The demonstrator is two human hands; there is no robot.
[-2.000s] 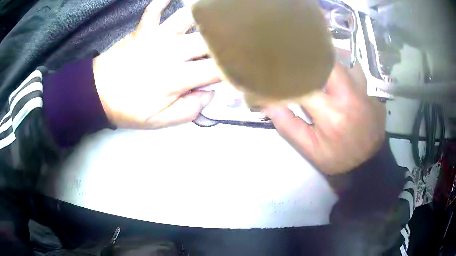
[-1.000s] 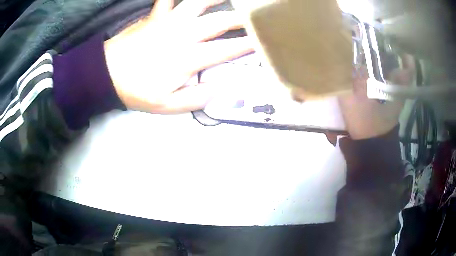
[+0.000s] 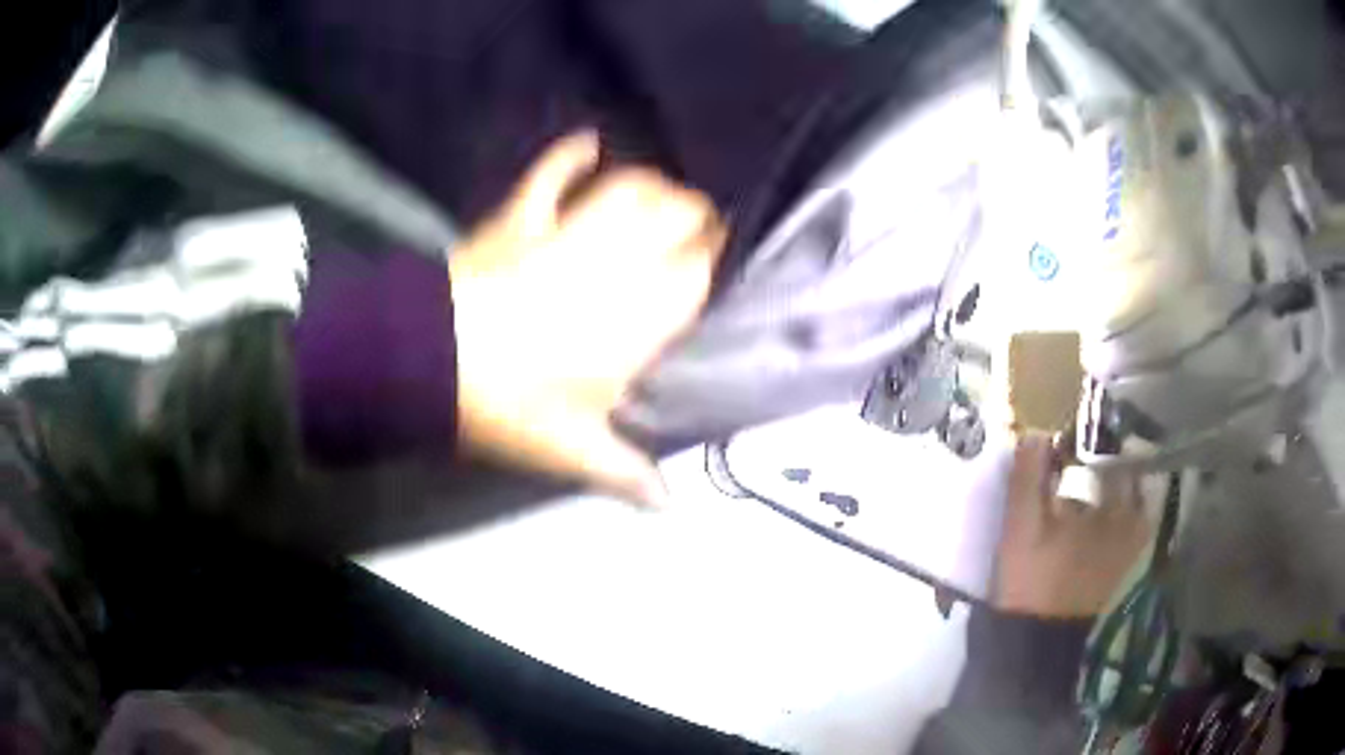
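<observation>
My left hand (image 3: 583,317) is blurred, with curled fingers and the thumb pointing down, closed on a dark garment piece (image 3: 782,332). The cloth runs greyish and folded from my left hand toward the presser foot area (image 3: 915,391) and spreads dark purple-black behind the hand. My right hand (image 3: 1074,538) lies at the right, below the sewing machine head (image 3: 1151,251). Its fingertips are hidden behind the tan part (image 3: 1046,381) and small metal parts, so its grip does not show.
The white machine bed (image 3: 885,516) has a dark outline and small dark marks. The white table surface (image 3: 634,620) curves along the front edge. Green cable loops (image 3: 1133,649) hang at the lower right, beside my right sleeve. A pale rod (image 3: 1015,59) stands above the machine.
The view has swung, showing more of the machine head; the tan part appears much smaller. My left hand has gone from spread flat to closed on the cloth. More dark cloth shows.
</observation>
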